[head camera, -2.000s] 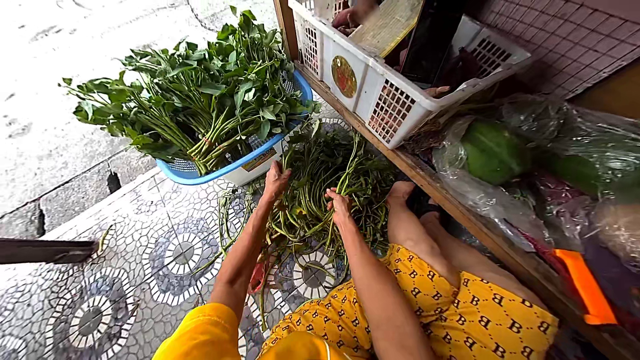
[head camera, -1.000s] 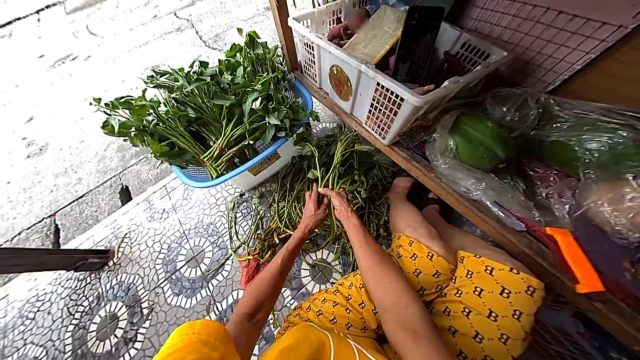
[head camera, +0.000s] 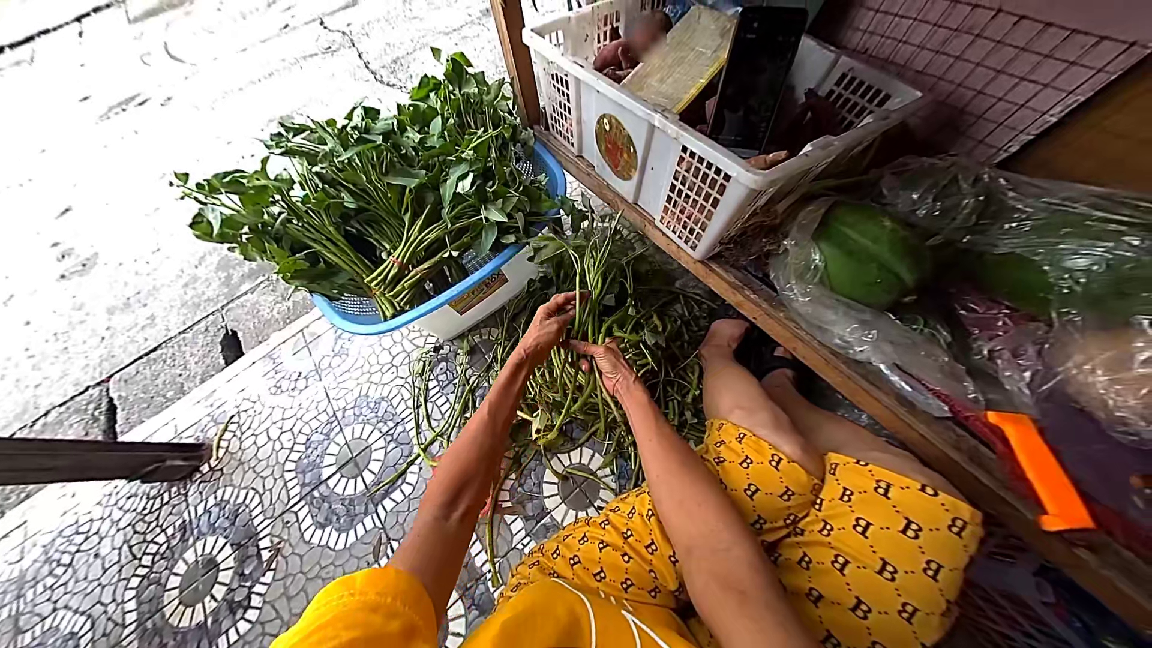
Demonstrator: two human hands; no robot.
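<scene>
Over a heap of leafy green stems (head camera: 661, 315) on the tiled floor, my left hand (head camera: 551, 326) is closed on a few upright stems (head camera: 589, 279). My right hand (head camera: 607, 364) meets it just below and to the right, fingers around the same stems. The lower stem ends hang beneath both hands. Beyond my left hand, a blue-rimmed basket (head camera: 432, 310) holds leafy greens (head camera: 396, 198), some tied in bundles, and rests on a pale box (head camera: 481, 301).
A wooden shelf edge (head camera: 756, 306) runs diagonally on the right, bearing a white plastic crate (head camera: 648, 135) with a phone (head camera: 760, 76), a green fruit (head camera: 871, 255) in clear plastic and an orange handle (head camera: 1044, 468). A dark wooden piece (head camera: 99, 459) juts in at left.
My hands were apart two seconds ago, on either side of the heap. They have come together on the stems and remain close to each other.
</scene>
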